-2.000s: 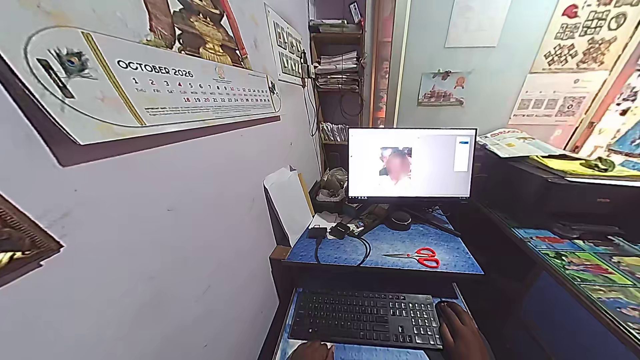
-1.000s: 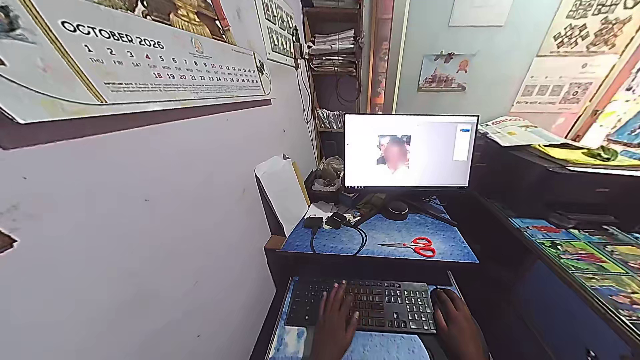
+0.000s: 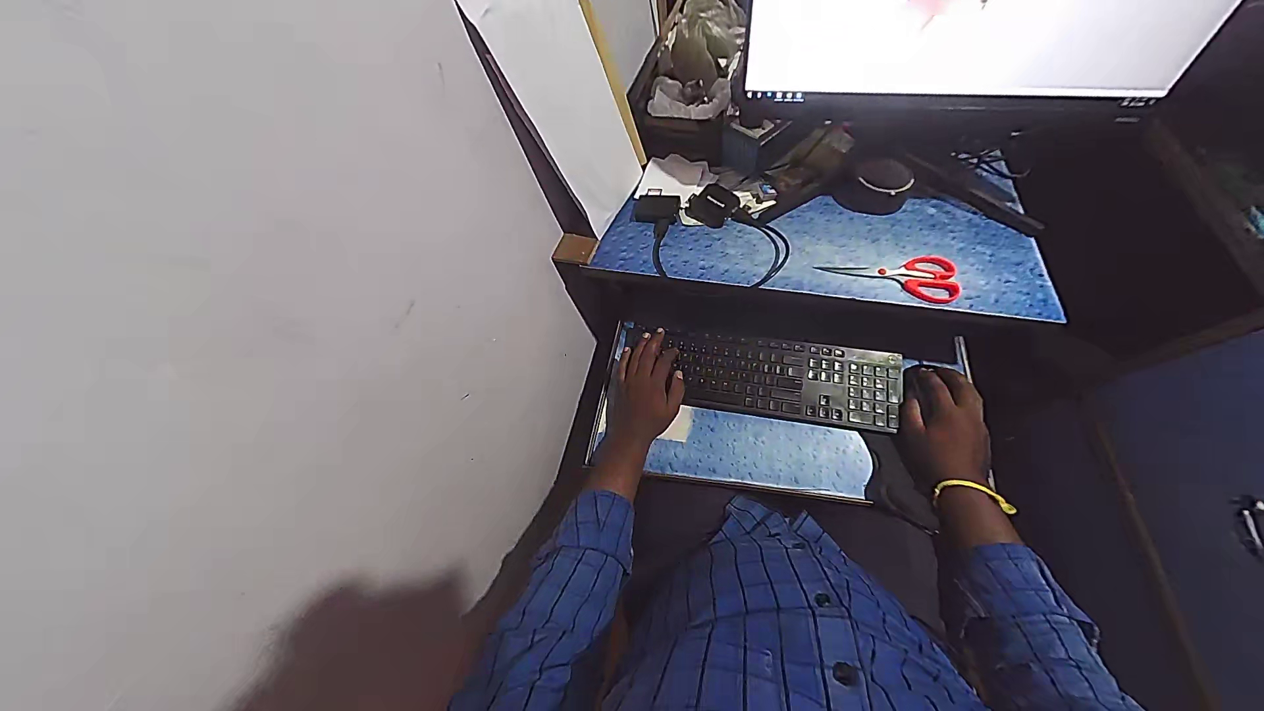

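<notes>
My left hand (image 3: 648,387) rests on the left end of a black computer keyboard (image 3: 770,375), its fingers apart over the keys. Beyond the keyboard's right end, my right hand (image 3: 946,423) lies curled over a dark computer mouse (image 3: 920,379), most of which it hides. Keyboard and mouse are on a pull-out tray (image 3: 780,452) with a blue patterned cover. On the desktop (image 3: 820,237) above lie red-handled scissors (image 3: 904,276), blades pointing left, and a black adapter (image 3: 713,204) with a looped cable.
A lit monitor (image 3: 948,49) stands at the back of the desk. White sheets or boards (image 3: 568,109) lean against the left wall. A container with plastic bags (image 3: 696,59) is behind the adapter. A blue-grey panel (image 3: 1195,444) is at right.
The view has tilted down strongly. My left hand, at the keyboard's near edge two seconds ago and over its left-middle keys one second ago, is now at its left end. My right hand stays at the mouse.
</notes>
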